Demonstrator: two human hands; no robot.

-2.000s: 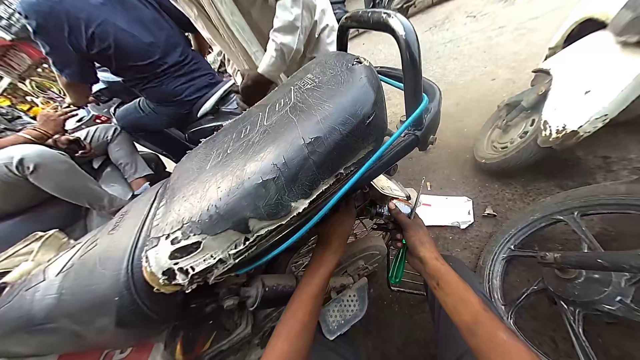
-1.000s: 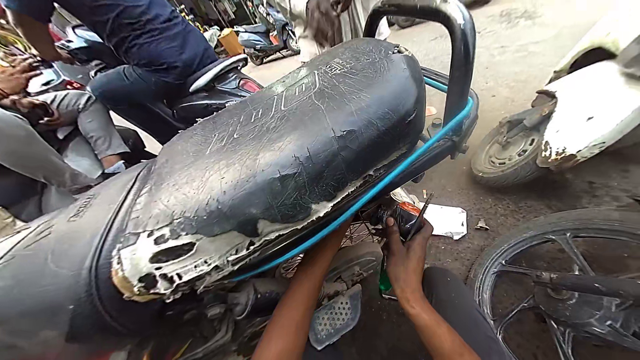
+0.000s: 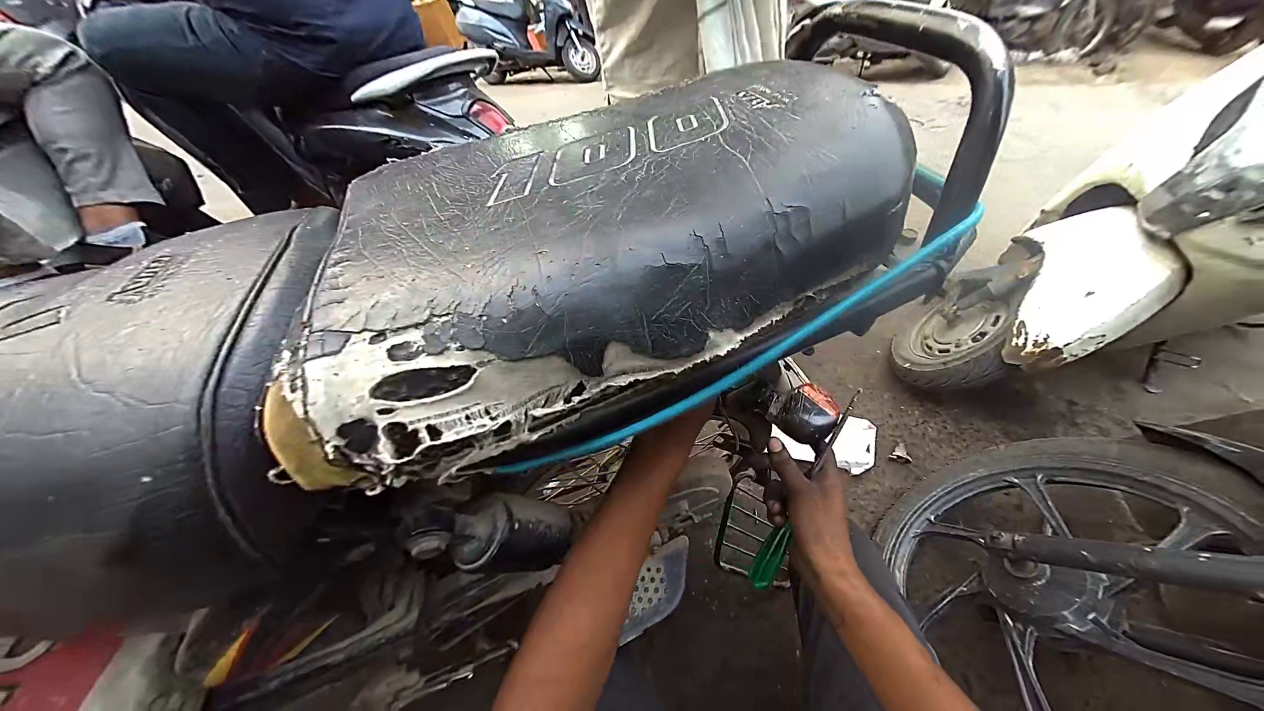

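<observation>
A motorcycle's cracked black seat (image 3: 612, 217) with a torn side fills the middle of the head view. A blue cord (image 3: 750, 365) runs along its lower edge to the black grab rail (image 3: 987, 89). My left forearm reaches under the rear of the seat, which hides that hand and whatever it touches. My right hand (image 3: 812, 494) is closed around a screwdriver with a green handle (image 3: 770, 558), its thin dark shaft pointing up. This hand is beside a turn signal lamp (image 3: 808, 413) under the seat's tail.
A loose-looking spoked alloy wheel (image 3: 1047, 573) is close on the right, with a white scooter (image 3: 1136, 267) behind it. White paper (image 3: 849, 444) lies on the ground past my right hand. People and a black scooter (image 3: 395, 118) are at the upper left; another person stands behind the seat.
The view has shifted, bringing the seat nearer. My right hand still has the screwdriver, and my left hand remains under the seat. The standing person's arm no longer shows.
</observation>
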